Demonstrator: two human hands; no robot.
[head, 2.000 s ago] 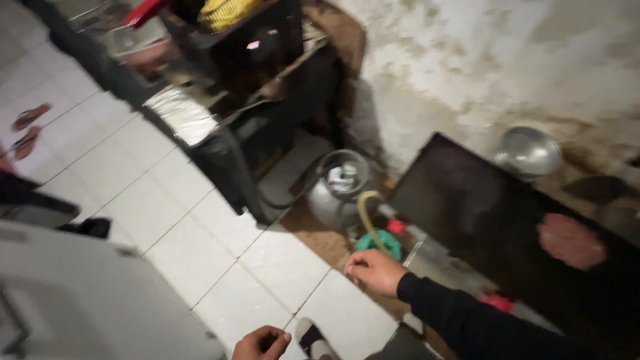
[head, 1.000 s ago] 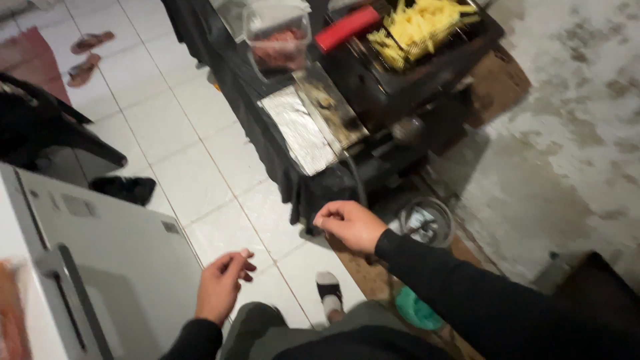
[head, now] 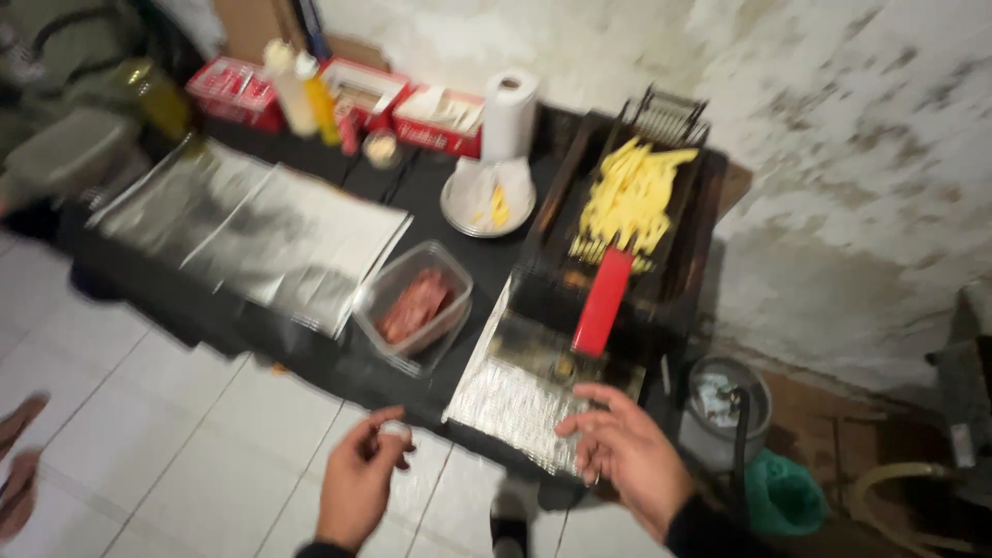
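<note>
My left hand (head: 363,477) hovers over the tiled floor before the table's front edge, fingers curled and apart, holding nothing. My right hand (head: 632,457) is empty too, fingers spread, over the corner of a foil-covered board (head: 511,407). Beyond it a red handle (head: 604,302) runs up to a wire basket of yellow fries (head: 632,194), resting on a dark fryer or griddle. Left of the board, a clear plastic container (head: 457,275) holds raw-looking reddish meat (head: 418,302). A white bowl (head: 465,225) lined with paper holds a few fries.
Foil sheets (head: 310,240) cover the table's left part. Along the wall stand red boxes (head: 438,120), squeeze bottles (head: 318,101), a small cup (head: 381,147) and a paper roll (head: 510,116). A gas cylinder (head: 725,411) with a hose and a green plastic bag or bin (head: 783,496) are at lower right.
The view has swung strongly to the table with the fries and meat, seen at the top edge before. Both hands remain empty.
</note>
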